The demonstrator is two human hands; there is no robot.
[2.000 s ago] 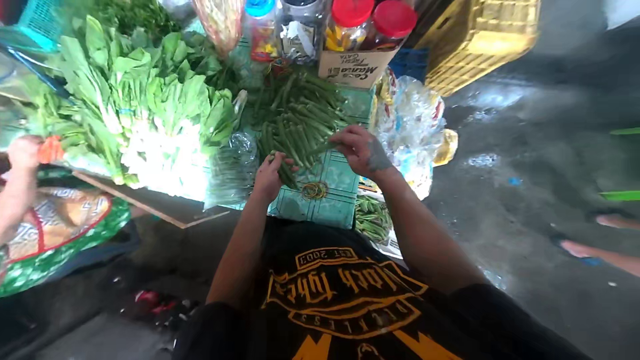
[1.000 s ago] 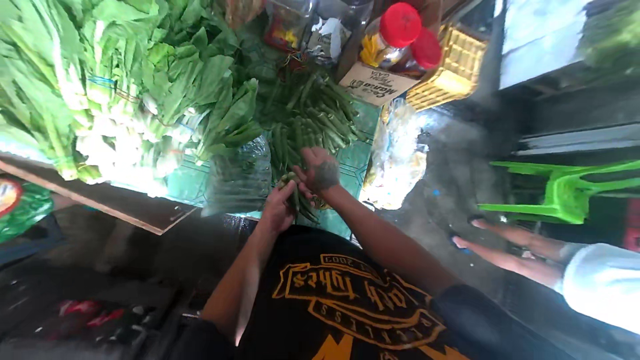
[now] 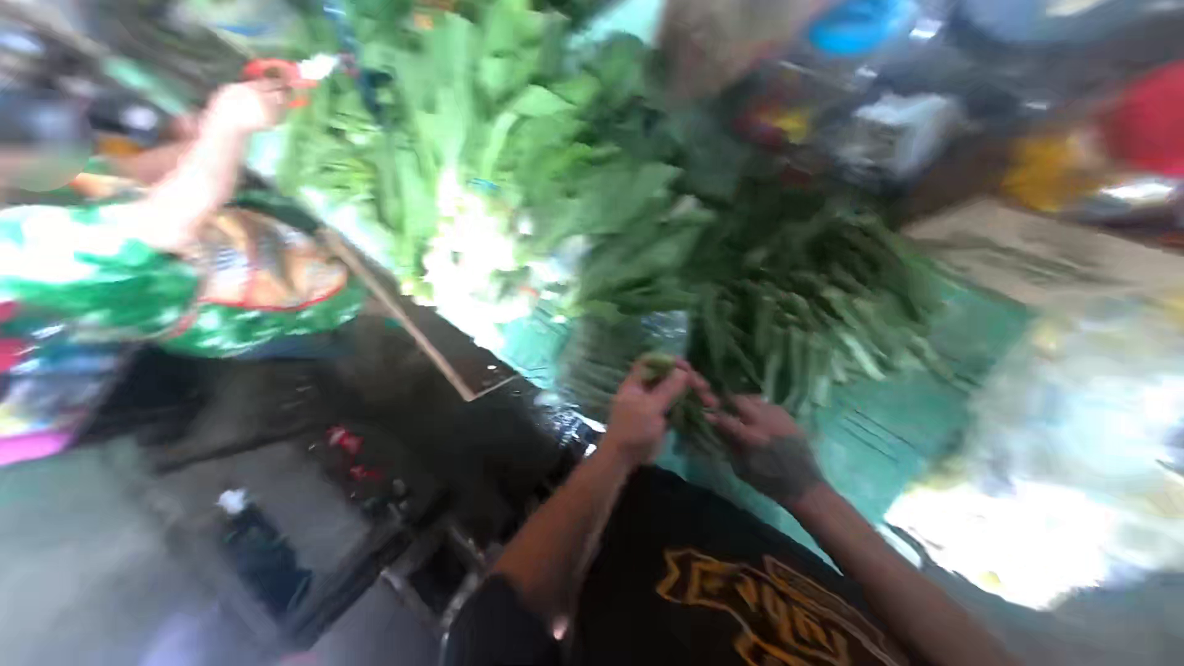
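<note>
My left hand (image 3: 645, 412) is closed around a small bunch of green pods (image 3: 689, 416), with their ends showing above its fingers. Beside it on the right, my right hand (image 3: 763, 444) has its fingertips at the same bunch; blur hides whether it grips. Just beyond both hands, a pile of long green pods (image 3: 814, 324) lies on the green table cover (image 3: 874, 435). Leafy greens with pale stems (image 3: 481, 213) are heaped to the left of the pile. A clear plastic bag (image 3: 601, 356) lies between the greens and my left hand.
Another person's hand (image 3: 245, 106) holds something red at the upper left, above a green patterned bag (image 3: 250, 324). Blurred jars with a blue lid (image 3: 860, 23) and a red lid (image 3: 1147, 120) stand behind a cardboard box (image 3: 1045, 245). Clear plastic bags (image 3: 1064, 444) lie at the right.
The view has swung left. Two seconds ago my hands were apart at the pods; they have come together around a small bunch. The other person's hand is now raised near the greens.
</note>
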